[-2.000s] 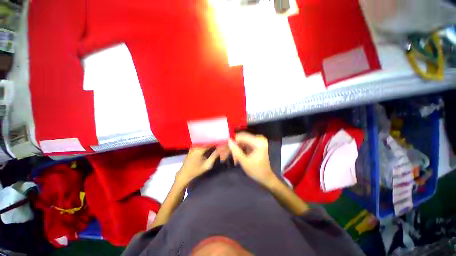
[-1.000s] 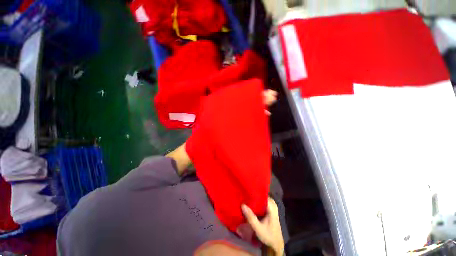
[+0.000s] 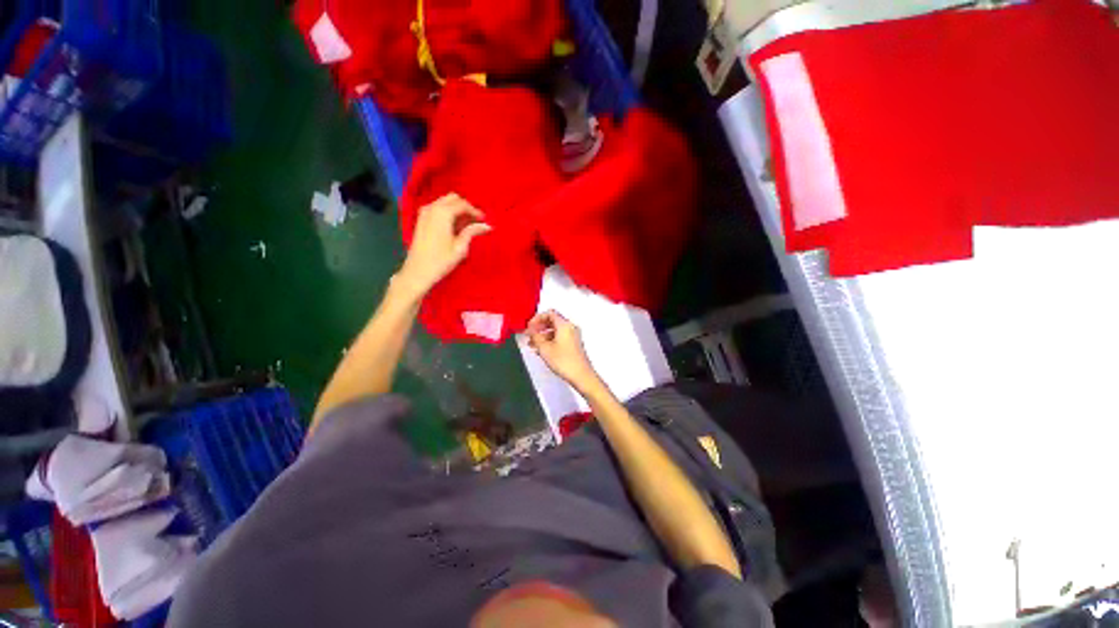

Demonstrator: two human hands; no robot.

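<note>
Crumpled red cloth (image 3: 485,147) lies below the table's left end, spread over a blue crate and a white surface. A small pale pink-white patch (image 3: 482,325) shows at its lower edge. My left hand (image 3: 444,239) is over the cloth's left part, thumb and fingers apart, with nothing seen in it. My right hand (image 3: 558,346) is just below the cloth, in front of the white surface (image 3: 601,344), fingers loosely curled and nothing seen in them. On the table, a red cut panel (image 3: 933,123) lies flat with a pink-white patch (image 3: 804,141) along its end.
The white machine table (image 3: 1006,405) with its silver edge strip (image 3: 877,429) is on the right. A red bundle with a yellow tie (image 3: 423,49) is at the top. Blue crates (image 3: 233,448) and pale cloth pieces (image 3: 111,478) are at the left. Scraps lie on the green floor (image 3: 282,282).
The red piece held in both hands over my lap has been let go onto the red cloth beyond. Both hands have come off it, and the view has shifted slightly.
</note>
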